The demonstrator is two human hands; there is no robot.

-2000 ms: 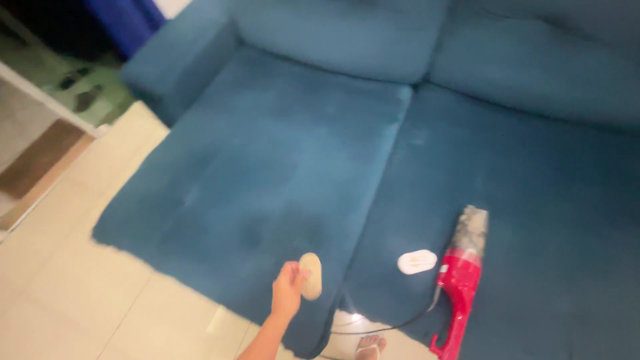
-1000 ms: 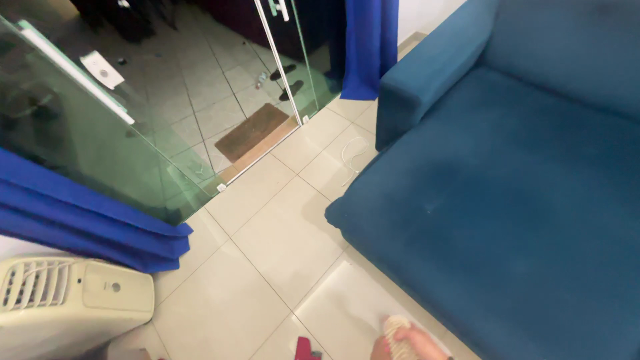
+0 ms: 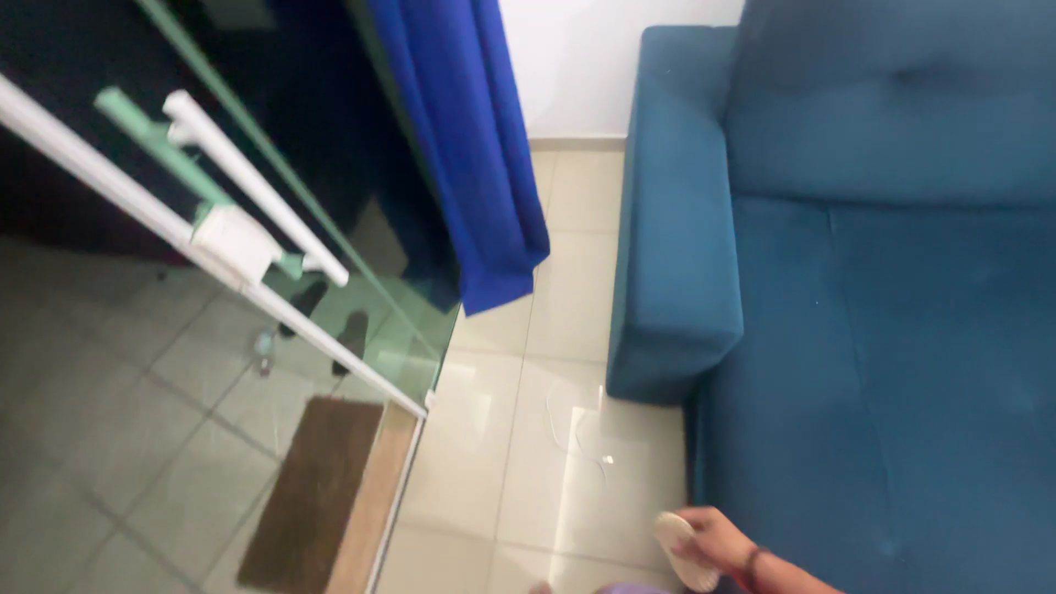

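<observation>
Near the bottom edge, right of centre, my right hand holds a pale oval object, perhaps a brush or pad; blur hides its exact kind. A dark band circles the wrist, and the forearm comes in from the lower right, over the front of the blue fabric sofa. The object is over the tiled floor beside the seat. My left hand is not seen. A small bit of skin at the bottom edge cannot be told as finger or toe.
The sofa's armrest stands near a blue curtain. A glass door with a white handle is at left, with a brown doormat and dark footwear beyond. A thin white cable lies on the floor tiles.
The view has swung from the seat cushions towards the door and armrest. The red tool and white object on the sofa have left view. The pale oval object stays in hand.
</observation>
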